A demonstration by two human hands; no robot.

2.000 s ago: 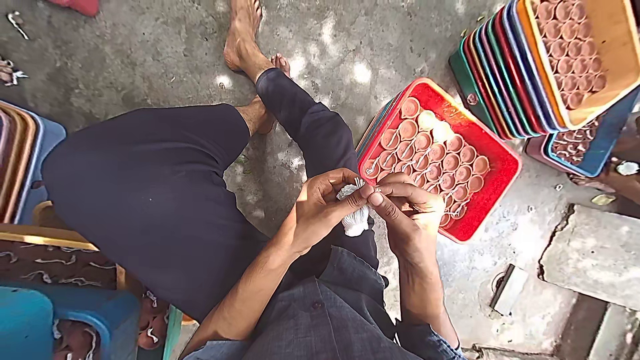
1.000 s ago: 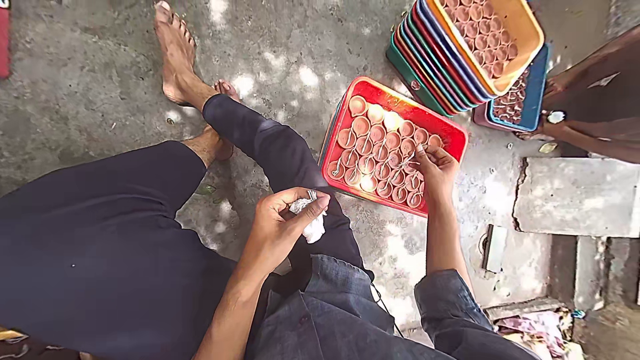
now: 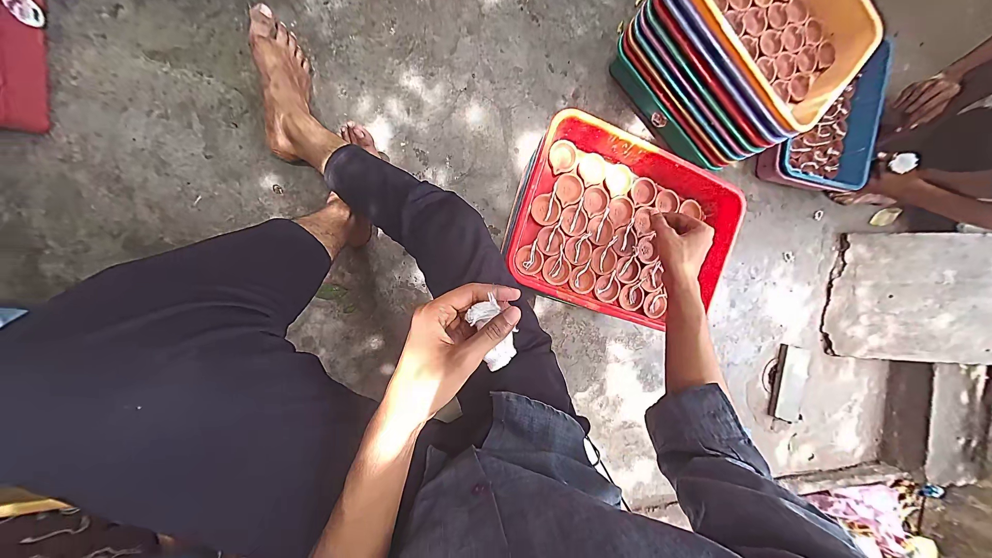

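Note:
My left hand (image 3: 457, 329) grips a bundle of white cotton wicks (image 3: 500, 353) above my knee. A red plastic tray (image 3: 725, 209) lies to the right of the knee, holding rows of small round clay lamps (image 3: 570, 188). White wicks lie in many of the lamps in the lower rows, while several in the upper rows hold none. My right hand (image 3: 682, 240) reaches over the tray's right part, thumb and fingertips pinched together at a lamp. Whether a wick is between those fingertips cannot be made out.
A stack of coloured trays (image 3: 697, 85), its top one full of clay lamps, stands at the upper right. Beside it is a blue tray (image 3: 872, 116) of lamps with wicks. Another person's hands (image 3: 926, 101) are at the right edge. A concrete slab (image 3: 914, 298) lies below them.
Two seconds ago both my hands were together at the wicks. My right hand has since moved right to the tray and now sits slightly farther up in it; my left hand still holds the bundle.

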